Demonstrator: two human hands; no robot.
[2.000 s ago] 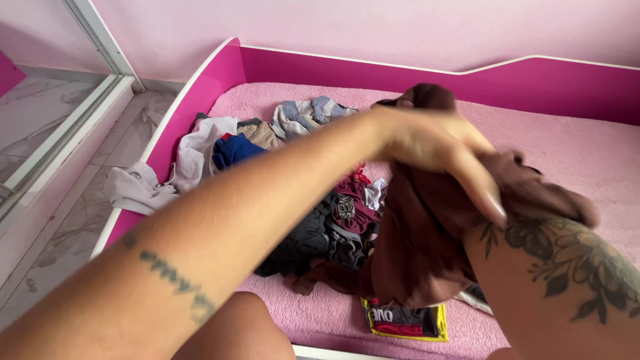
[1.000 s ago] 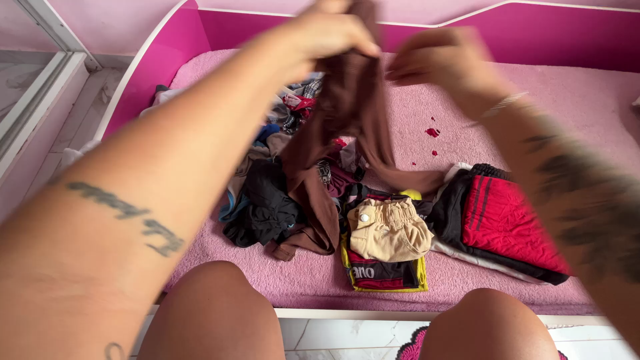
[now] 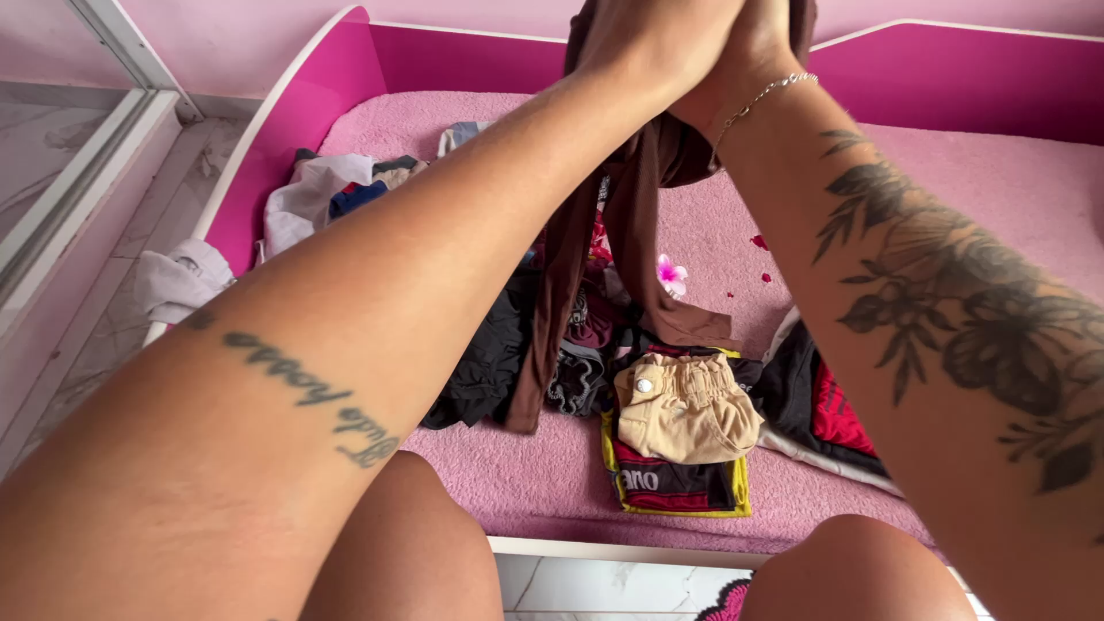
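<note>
Both my hands are raised close together at the top edge, their fingers mostly out of frame. My left hand point(image 3: 668, 39) and my right hand point(image 3: 750, 73) hold a brown garment point(image 3: 634, 228), which hangs down in long strips over the clothes on the bed. Below it, beige shorts point(image 3: 686, 410) with a gathered waist lie on a folded black, red and yellow garment point(image 3: 681, 492). Black clothing point(image 3: 487, 362) and a maroon piece point(image 3: 593, 323) are heaped left of the shorts. Folded black and red clothes point(image 3: 837, 414) lie partly behind my right forearm.
The pink bed cover point(image 3: 957, 181) has a magenta headboard panel point(image 3: 975, 78) behind it. White clothes point(image 3: 315, 194) and a blue piece point(image 3: 355, 200) lie at the left, with a light garment point(image 3: 185, 280) over the bed's edge. My knees are against the near bed rail point(image 3: 604, 550).
The brown garment was bunched across my right forearm two seconds ago; now it hangs from my raised hands. My right hand has come up beside my left since one second ago.
</note>
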